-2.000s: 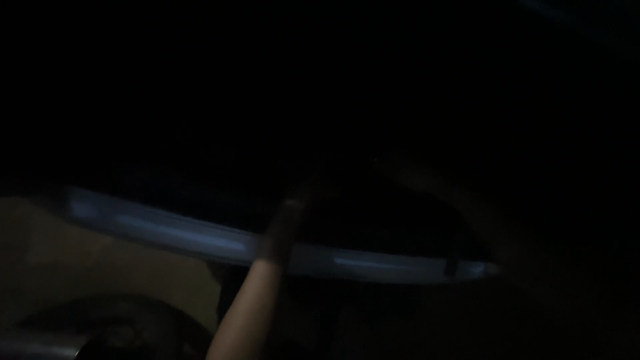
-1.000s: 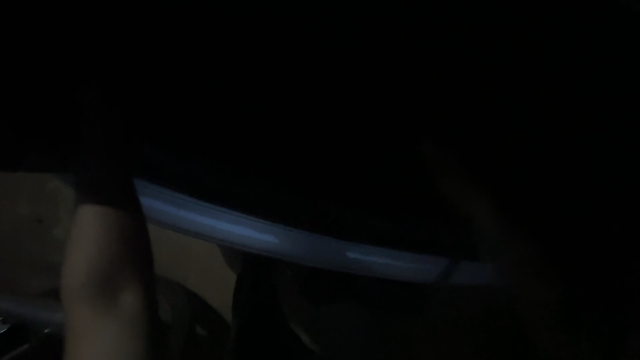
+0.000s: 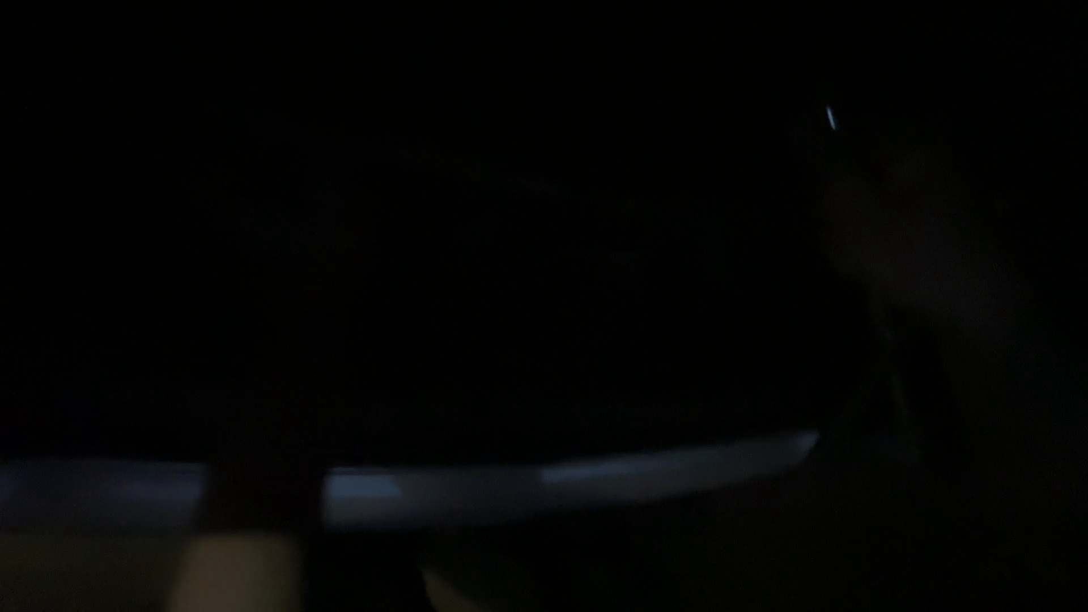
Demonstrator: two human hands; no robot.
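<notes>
Nearly the whole head view is black. My left forearm rises from the bottom left across a pale, curved, glossy strip, and its upper part fades into the dark, so my left hand cannot be made out. At the right, a faint, blurred shape that looks like my right hand shows against the black. Near its top is a small bright glint. Whether my right hand holds anything cannot be told. The kind of object the strip belongs to is not clear.
Below the strip at the bottom left is a dim brownish surface. A small pale shape shows at the bottom edge. The dark area above the strip hides any detail.
The view has shifted, and the strip's right end now tilts upward. The faint shape at the right has become more visible, and the small glint has appeared near it.
</notes>
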